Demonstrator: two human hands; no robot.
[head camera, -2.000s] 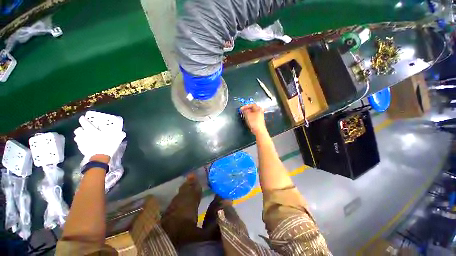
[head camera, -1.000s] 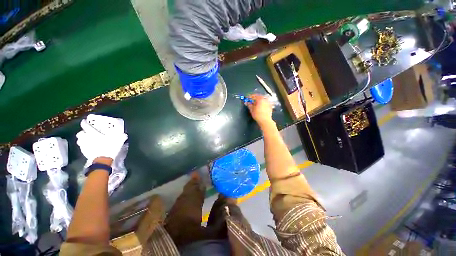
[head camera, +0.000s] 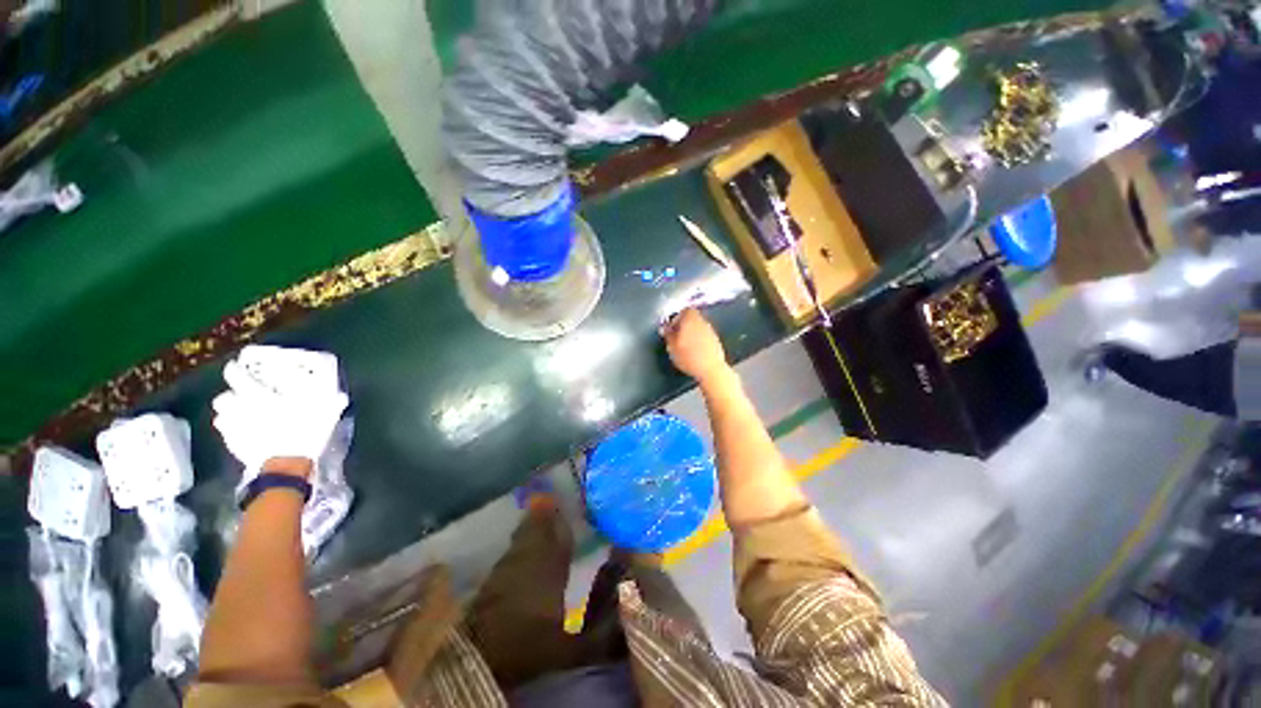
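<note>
My left hand (head camera: 279, 419), in a white glove, holds a white socket housing (head camera: 307, 367) on the bench at the left. Its bagged white cord (head camera: 329, 487) hangs toward the front edge. My bare right hand (head camera: 690, 343) is at mid-bench with fingertips together, low over the surface; whether they pinch something small is too blurred to tell. A few tiny blue components (head camera: 656, 275) lie just beyond it, with shiny clear material (head camera: 716, 288) beside them. Two more white socket housings (head camera: 145, 459), (head camera: 69, 494) with bagged cords lie at far left.
A fume funnel (head camera: 531, 286) on a grey hose (head camera: 515, 125) stands between my hands. A cardboard tray (head camera: 844, 263) holds a black item and a thin tool. Beyond are a black box (head camera: 869, 169), green reel (head camera: 909, 86) and brass heap (head camera: 1021, 114). A blue stool (head camera: 650, 481) is below.
My right hand has moved off the blue components, toward the bench's front edge; they now lie apart from its fingers. My left hand stays on the same housing. The view has shifted slightly.
</note>
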